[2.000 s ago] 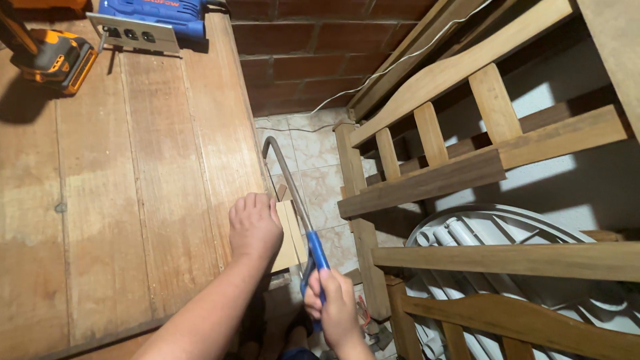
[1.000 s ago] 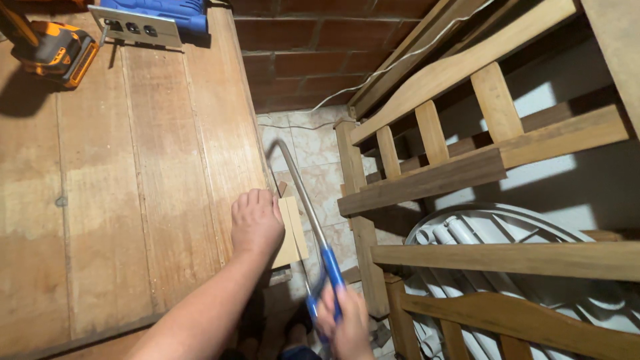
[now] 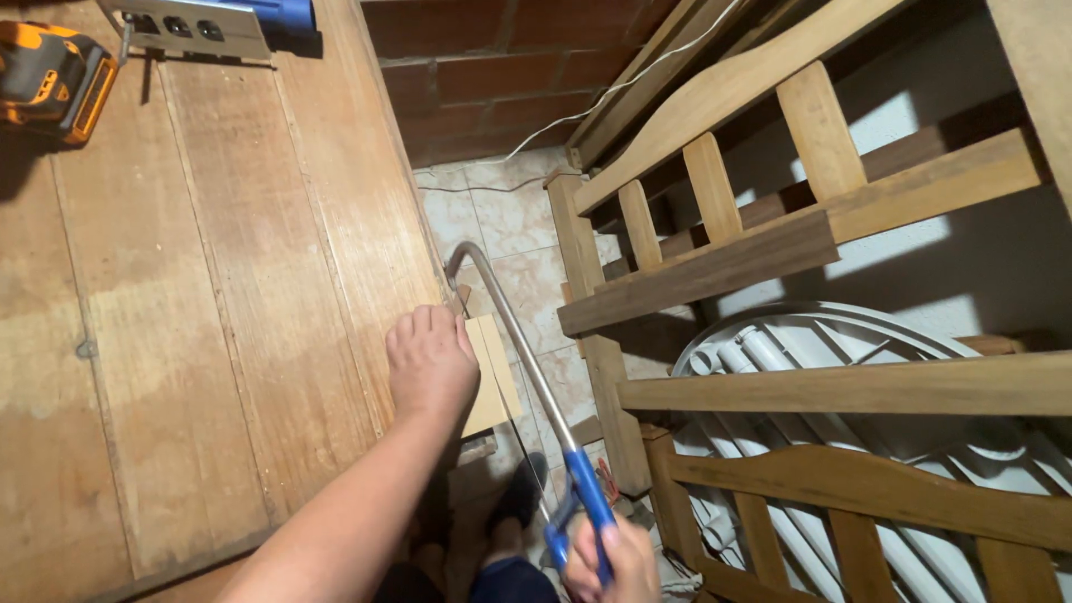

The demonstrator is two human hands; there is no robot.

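My left hand (image 3: 431, 360) presses a pale, thin wooden board (image 3: 492, 377) against the right edge of the wooden table (image 3: 226, 293); the board juts out past that edge. In my right hand (image 3: 611, 559) is the blue handle of a hacksaw (image 3: 528, 352) with a bent metal tube frame. Its thin blade crosses the overhanging part of the board, along a dark line in it. How much of the board lies beneath my left hand is hidden.
An orange and black cordless tool (image 3: 54, 79), an outlet plate (image 3: 193, 32) and a blue tool (image 3: 280, 21) lie at the table's upper left. Wooden bed-frame parts (image 3: 720, 402) stand at the right, before a white plastic round piece (image 3: 804, 335). A white cable (image 3: 603, 96) runs along the brick wall.
My right hand has moved the hacksaw back and forth, and its frame sits at a slightly different angle. My left hand has stayed on the board.
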